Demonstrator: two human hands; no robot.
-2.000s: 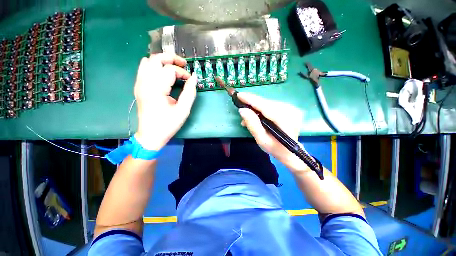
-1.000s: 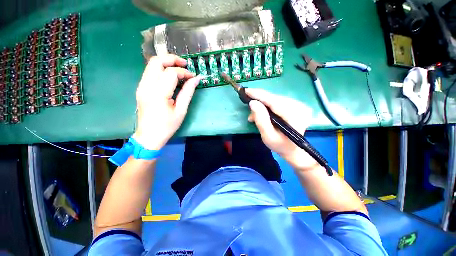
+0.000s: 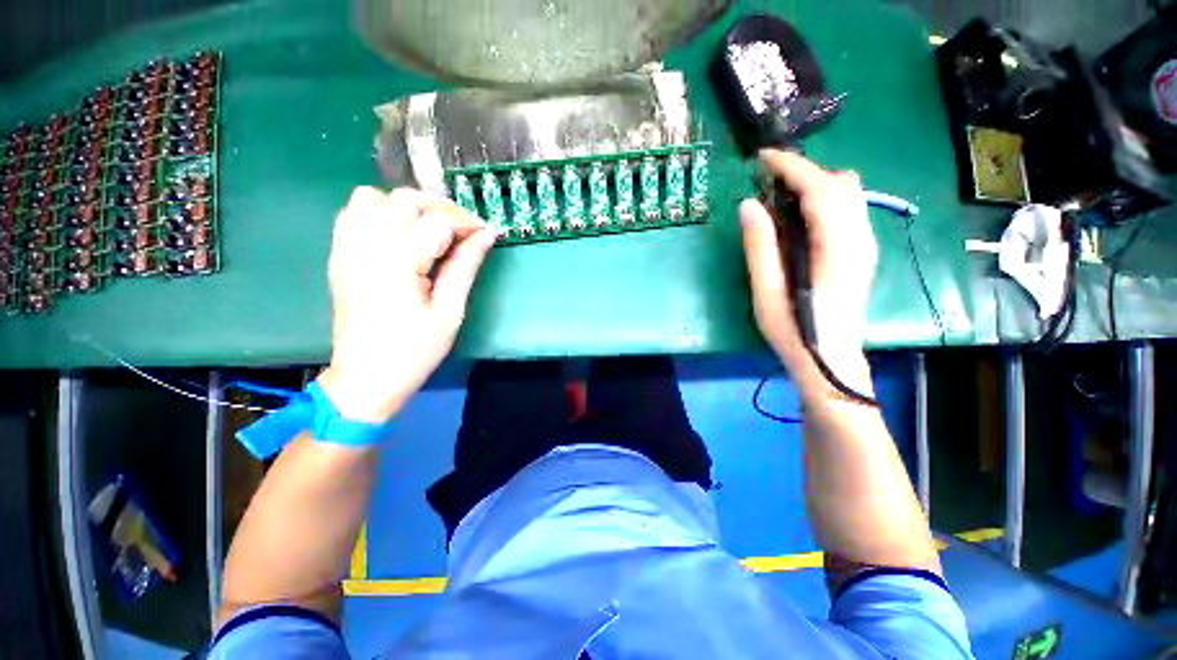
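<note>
The green PCB panel (image 3: 581,194) with a row of small boards lies against the grey metallic support (image 3: 549,123), thin upright leads along its far edge. My left hand (image 3: 400,277) is at the panel's left end, thumb and fingertips pinched together; a thin pale solder wire (image 3: 155,384) trails left from near its wrist, and what the fingertips pinch is too small to tell. My right hand (image 3: 820,252) holds the black soldering iron (image 3: 798,258), pointing away from me, right of the panel beside the parts box. Its tip is hard to make out.
The black parts box (image 3: 772,80) with white bits stands behind my right hand. Cutters show a light-blue handle (image 3: 891,203), partly hidden. PCB panels (image 3: 110,181) lie at left. A round translucent disc (image 3: 542,32) is at the top. The iron stand (image 3: 1000,155) and white lump (image 3: 1036,255) are at right.
My right hand and the iron have moved right, away from the panel, to the parts box and over the cutters. My left hand has shifted slightly towards me and still pinches.
</note>
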